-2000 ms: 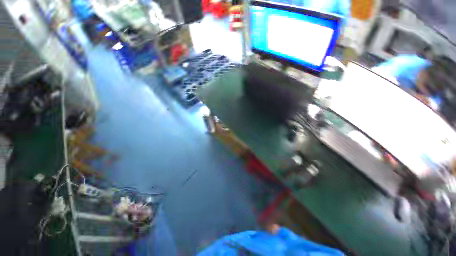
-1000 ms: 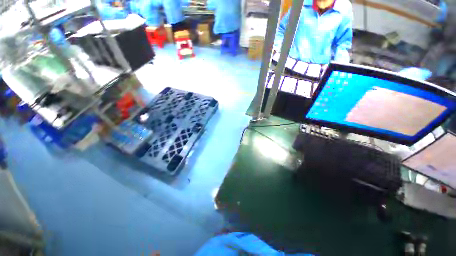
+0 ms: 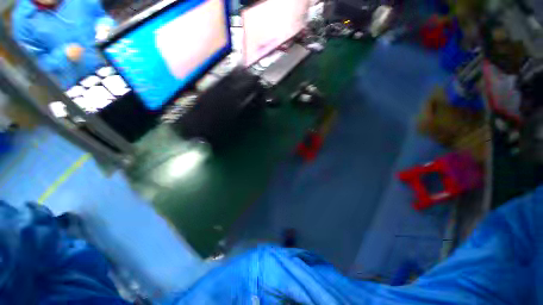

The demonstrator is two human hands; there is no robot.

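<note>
Neither of my hands shows; only my blue sleeves and smock are visible along the bottom, and the picture is blurred. Nearest in front is the green-topped bench (image 3: pixel 238 161). On it stands the left monitor (image 3: pixel 172 50) with a blue desktop and a pale window. A black keyboard on a black box (image 3: pixel 220 107) lies below it. The middle monitor (image 3: pixel 274 27) shows a pinkish-white page, with the grey middle keyboard (image 3: pixel 287 64) in front. Two small dark cylinders with pale bands (image 3: pixel 306 93) lie near the bench's front edge.
A person in a blue smock (image 3: pixel 59 41) is behind the bench at upper left, beside white items in a black tray (image 3: pixel 98 92). A metal post (image 3: pixel 65 107) stands at the bench end. A red stool (image 3: pixel 437 180) is on the blue floor at right, near brown cartons (image 3: pixel 455 122).
The view has swung round. The monitors have moved from the right to the upper left, the blue pallet has left the picture, and the red stool and my sleeves have come in.
</note>
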